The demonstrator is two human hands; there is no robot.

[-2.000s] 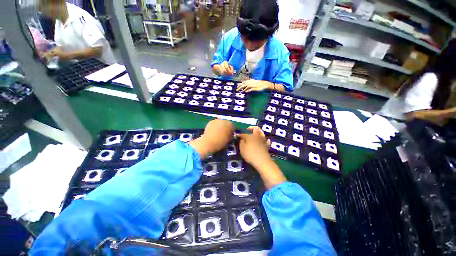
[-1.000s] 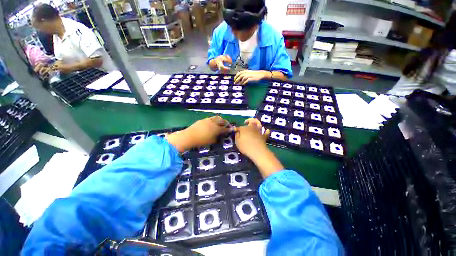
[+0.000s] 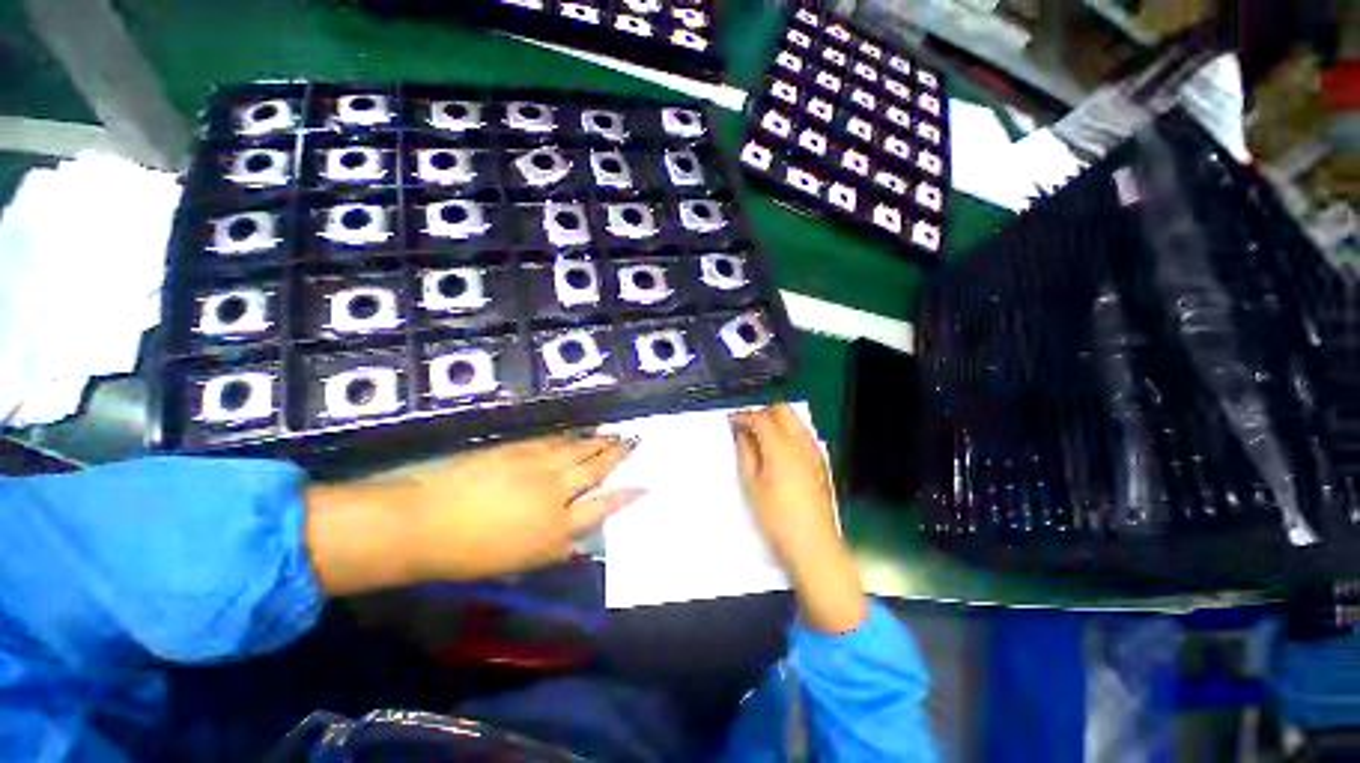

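Note:
A white sheet lies in front of me, against the near edge of a large black tray. The tray holds silver-white squarish parts with dark round centres, such as this component, one per pocket. My left hand is over the sheet's left edge, with the thumb apart from the fingers and nothing visible between them. My right hand rests on the sheet's right side with bent fingers. Whether it pinches anything small cannot be seen.
Filled neighbouring trays lie across the green bench, one at the top right and one cut off at the top. Loose white sheets lie at left. Stacked black trays stand at right, beside a dark flat object.
The view has tilted down. My hands have moved from together over the tray's far right part to the white sheet at its near edge, and are now apart. The tray's pockets are now uncovered.

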